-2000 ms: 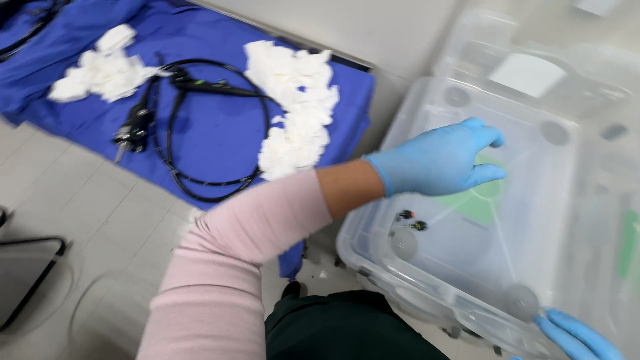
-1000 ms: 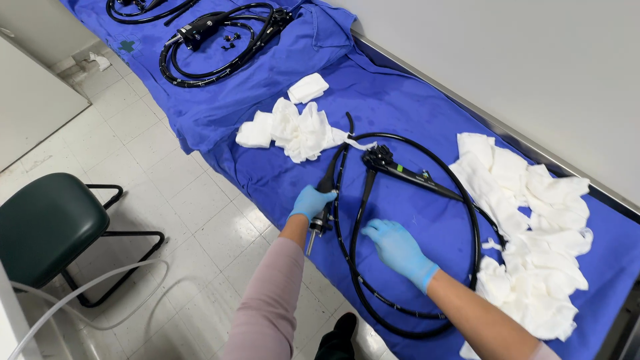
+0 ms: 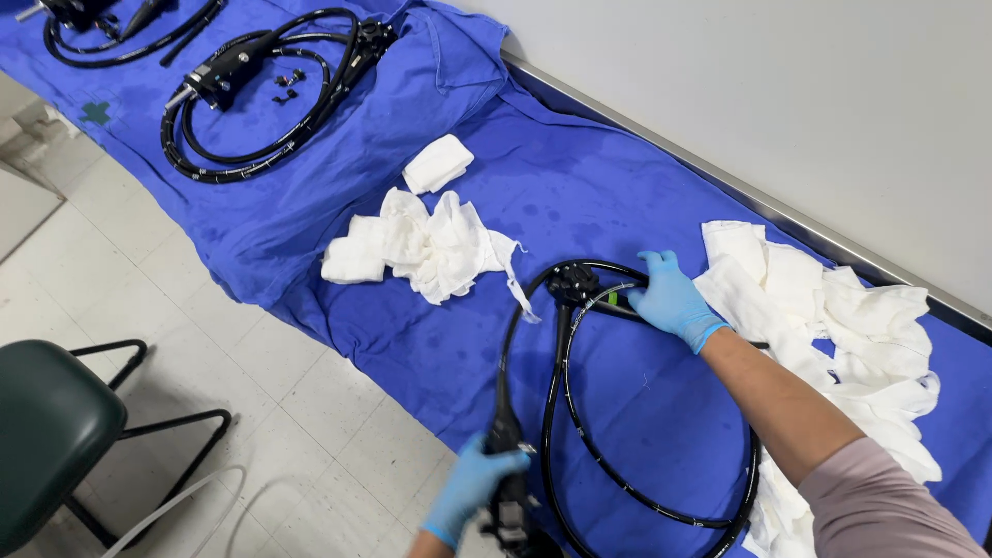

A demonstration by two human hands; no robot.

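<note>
A flexible endoscope lies coiled on a blue cloth drape (image 3: 643, 403), its black tubes marked with white rings. My left hand (image 3: 477, 480), in a blue glove, is closed on the endoscope's connector (image 3: 508, 496) at the drape's near edge. The gloved right hand (image 3: 673, 298) grips the endoscope's control body (image 3: 620, 304), just right of its black control knobs (image 3: 572, 284). A thin ringed tube passes at that hand's fingertips. Crumpled white gauze cloths (image 3: 442, 246) lie left of the coil, and more white cloths (image 3: 845, 325) spread beside the right forearm.
A second coiled endoscope (image 3: 232, 159) with small valves (image 3: 291, 77) lies at the upper left, part of another (image 3: 108, 58) beyond it. A metal rail (image 3: 744, 201) runs along the wall. A green-seated chair (image 3: 54, 434) and pale tubing (image 3: 182, 496) are at lower left.
My right hand has moved from the inside of the coil onto the control body. My left hand still holds the connector, now farther from the knobs. Two seconds ago a hand was over a clear plastic bin.
</note>
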